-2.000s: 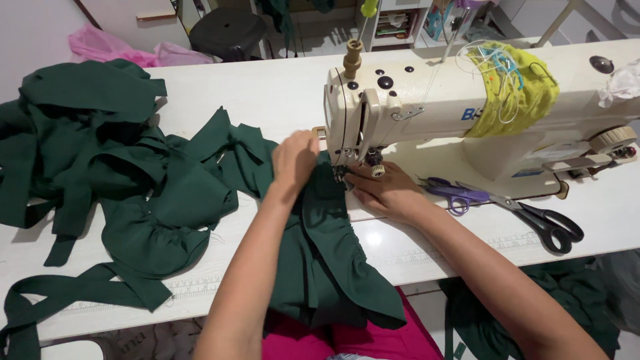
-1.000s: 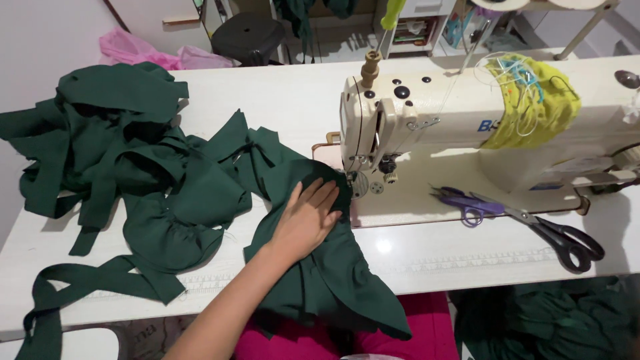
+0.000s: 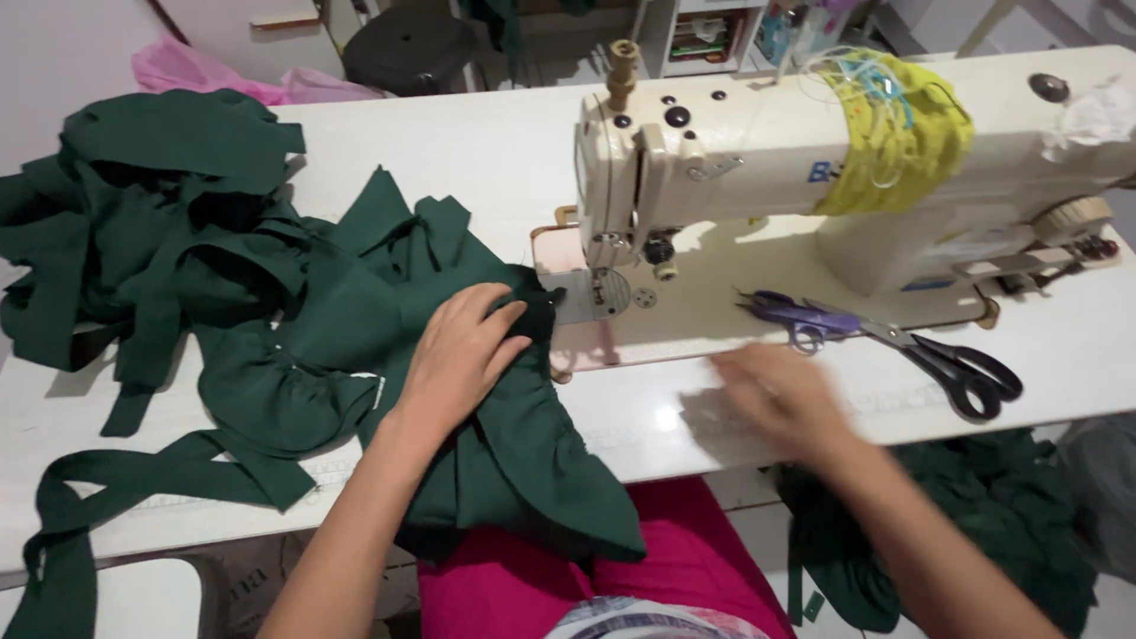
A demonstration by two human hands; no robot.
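Note:
My left hand (image 3: 466, 355) lies on a dark green fabric piece with gathered edges (image 3: 524, 461), which hangs over the table's front edge toward my lap. That fabric's upper end reaches the needle plate (image 3: 603, 293) of a cream sewing machine (image 3: 737, 151). My right hand (image 3: 772, 390), blurred, is over the table's front part, right of the fabric; whether it holds anything cannot be seen. To its right, purple thread snips (image 3: 790, 315) and black-handled scissors (image 3: 941, 355) lie at the machine bed's edge. More dark green fabric (image 3: 177, 204) is heaped at the left.
A yellow-green cloth with loose threads (image 3: 896, 133) drapes over the machine arm. A green strip (image 3: 151, 479) trails off the table's front left edge. Below right lies another green fabric heap (image 3: 976, 524). A black stool (image 3: 410, 49) and pink plastic (image 3: 209, 71) are behind the table.
Two seconds ago both hands were by the needle with the fabric under it. The fabric now lies left of the needle. My right hand, out of view one second ago, is back in view.

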